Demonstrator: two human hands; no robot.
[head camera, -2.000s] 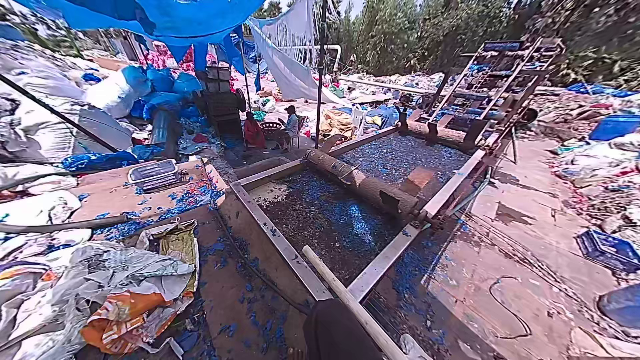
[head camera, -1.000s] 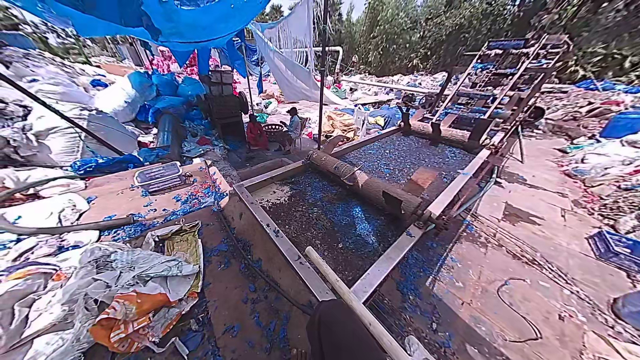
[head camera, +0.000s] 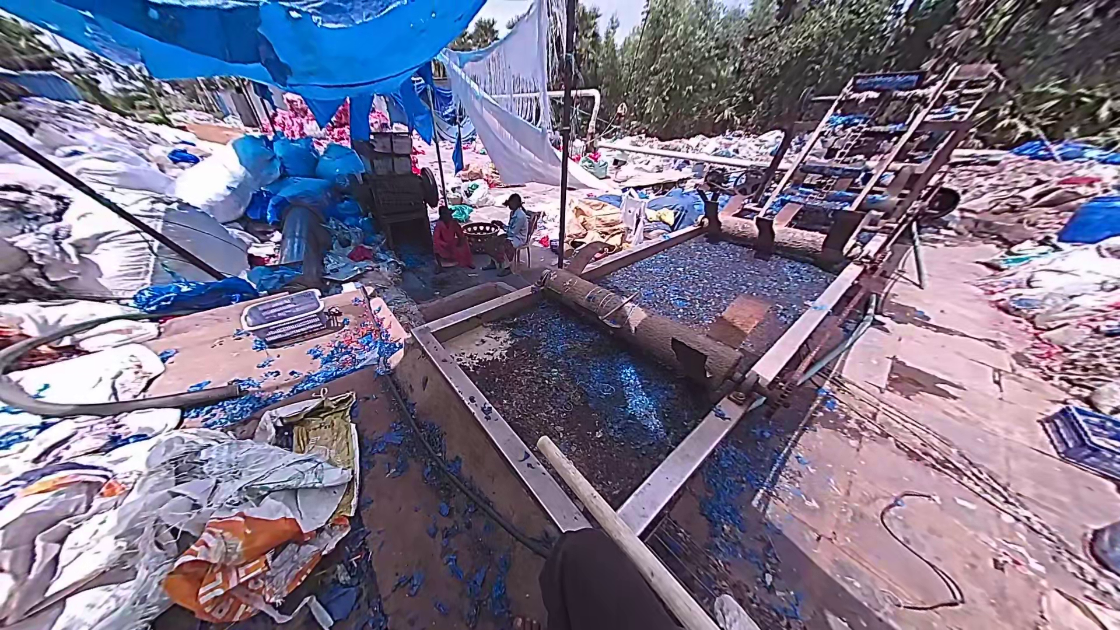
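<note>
Neither of my hands shows clearly in the head view. My dark-clothed knee (head camera: 595, 577) is at the bottom centre. A pale wooden pole (head camera: 626, 535) slants past it over the near corner of a metal-edged tank (head camera: 492, 429). Whether a hand touches the pole cannot be seen. Dark water with blue plastic flakes (head camera: 604, 376) fills the near part of the tank. A rusty roller drum (head camera: 643, 324) lies across the middle, and more flakes (head camera: 713, 276) float beyond it.
A slatted metal conveyor frame (head camera: 875, 149) rises at the far end. To the left lie a plastic basket (head camera: 284, 317), a thick hose (head camera: 131, 402) and crumpled sacks (head camera: 236, 490). Two people (head camera: 451, 241), (head camera: 516, 229) sit beyond the tank. A blue crate (head camera: 1085, 442) stands far right.
</note>
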